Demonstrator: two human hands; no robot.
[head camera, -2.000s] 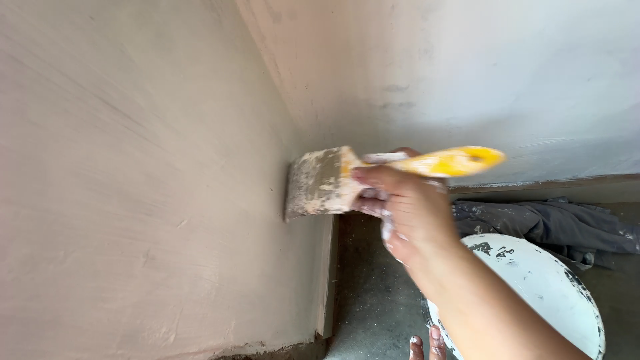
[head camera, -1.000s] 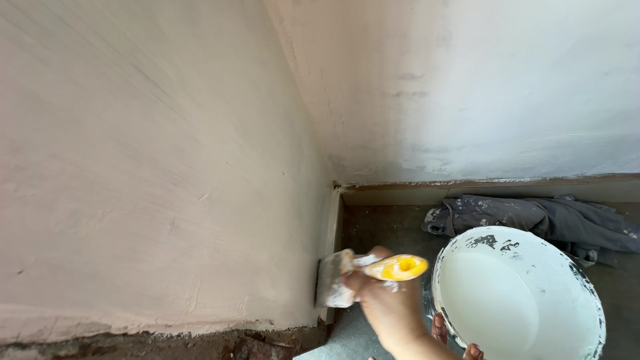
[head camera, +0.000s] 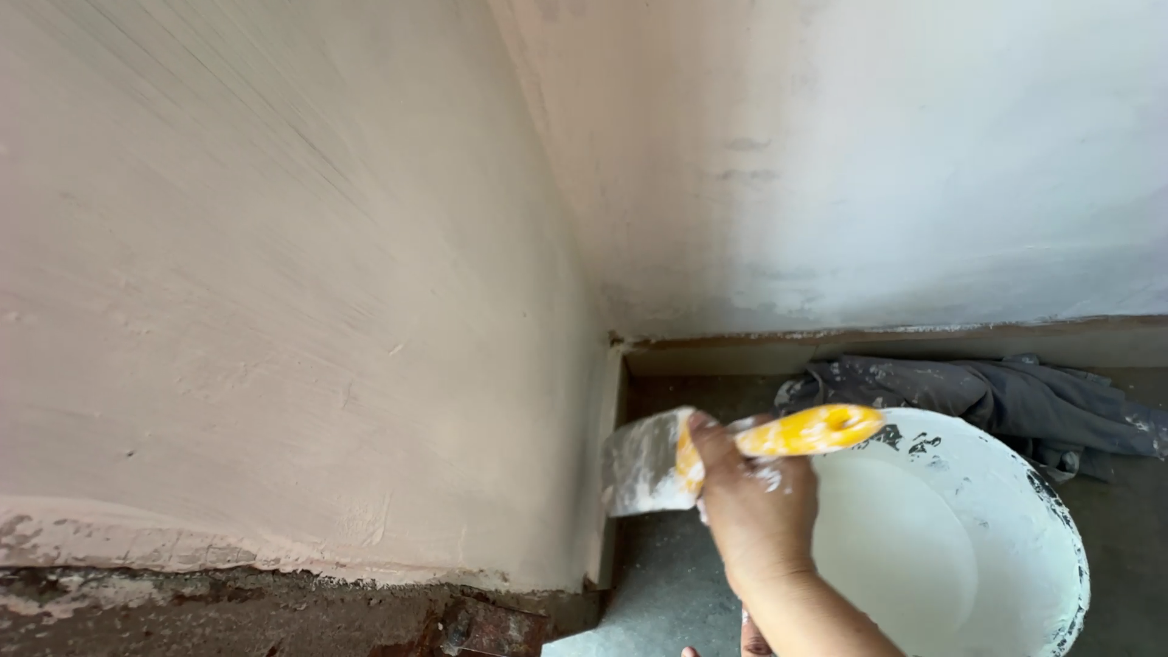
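My right hand, smeared with white, grips a wide flat paintbrush by its yellow handle. The bristles point left, at the lower edge of the left plastered wall beside the corner; whether they touch it is unclear. Below and right of the hand stands a round bucket with white paint inside and dark chips around its rim. Only fingertips of my left hand show at the bottom edge, near the bucket; what they touch is hidden.
A grey, paint-spotted cloth lies crumpled behind the bucket, along the skirting of the back wall. Rough broken masonry runs beneath the left wall. Grey floor shows between the wall and bucket.
The brush in my right hand first moved down from the left wall above the skirting to near its foot, then up slightly. The grip has stayed closed.
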